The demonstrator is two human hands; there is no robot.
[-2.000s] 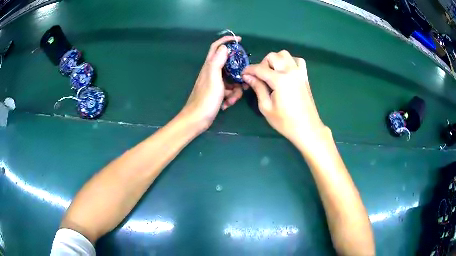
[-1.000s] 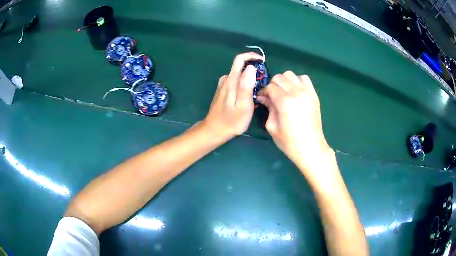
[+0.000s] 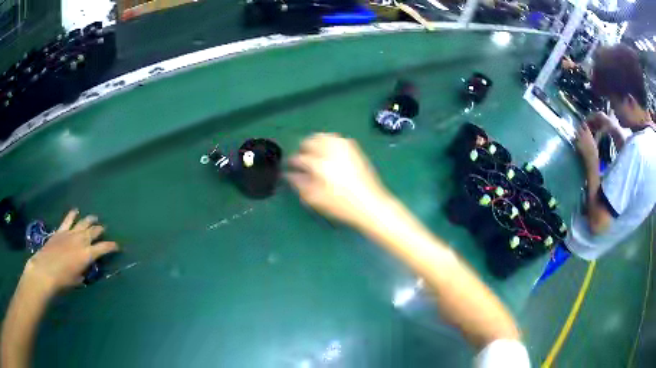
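Note:
My left hand (image 3: pixel 68 251) is at the left edge of the view, fingers spread, over blue circuit boards. One board (image 3: pixel 36 236) shows beside it, next to a black housing (image 3: pixel 10 219); a dark piece (image 3: pixel 92 273) shows below the fingers. My right hand (image 3: pixel 327 176) is blurred, fingers curled, close to the right side of another black housing (image 3: pixel 260 180) with a pale tip at its mouth. Whether it touches or holds anything cannot be told. Wire leads with a small white end (image 3: pixel 223 162) lie left of that housing.
A blue board (image 3: pixel 388 121) lies by a black housing (image 3: pixel 406 105) farther back, with another housing (image 3: pixel 476 88) beyond. Grouped black housings (image 3: pixel 496 237) with red wires stand at the right. A person (image 3: pixel 626 172) is at the far right, by an upright bracket (image 3: pixel 561 54). A pale rail (image 3: pixel 237 52) edges the green surface.
The view has swung to the right. My hands have come apart; the left no longer grips the board up between both hands. The grouped housings and the other person have come into view.

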